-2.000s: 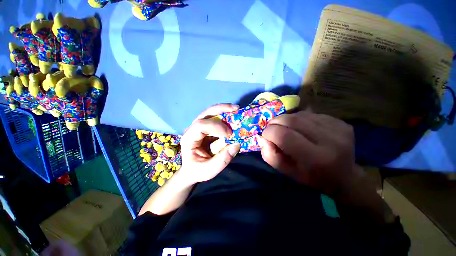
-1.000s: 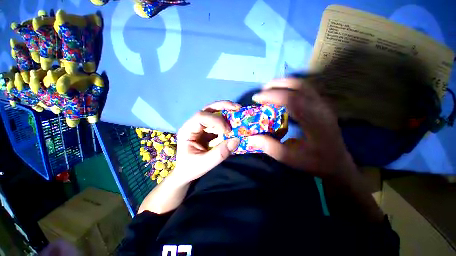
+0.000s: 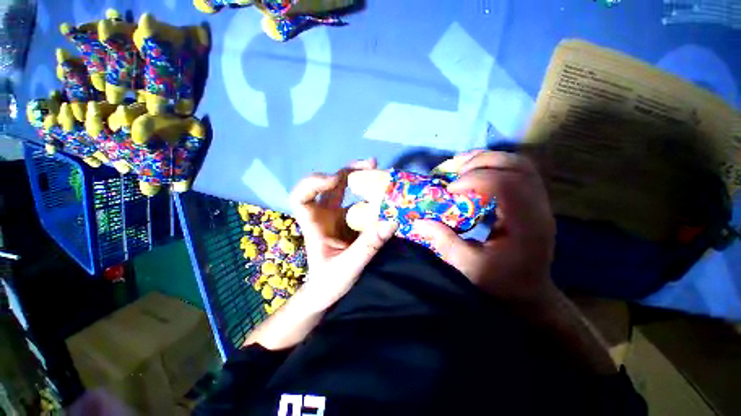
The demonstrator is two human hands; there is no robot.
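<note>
A small plush toy (image 3: 426, 201) with yellow limbs and a blue, red and white print outfit is held in front of my chest, over the table's near edge. My left hand (image 3: 333, 223) is at its left end, thumb and fingers around the yellow limbs. My right hand (image 3: 504, 231) grips the clothed right end between thumb and fingers. The toy's far end is partly hidden by my right fingers.
Dressed toys (image 3: 166, 65) stand clustered at the table's left; others lie at the top edge. A blue crate (image 3: 203, 268) of toys is beside my lap. A blue basket (image 3: 61, 203) and carton (image 3: 142, 345) are lower left. Printed cardboard (image 3: 601, 106) lies right, under a dark shadowed object.
The view has shifted, so the table things appear further right and lower. My right fingers have closed back around the toy, and yellow limbs now show at its left end.
</note>
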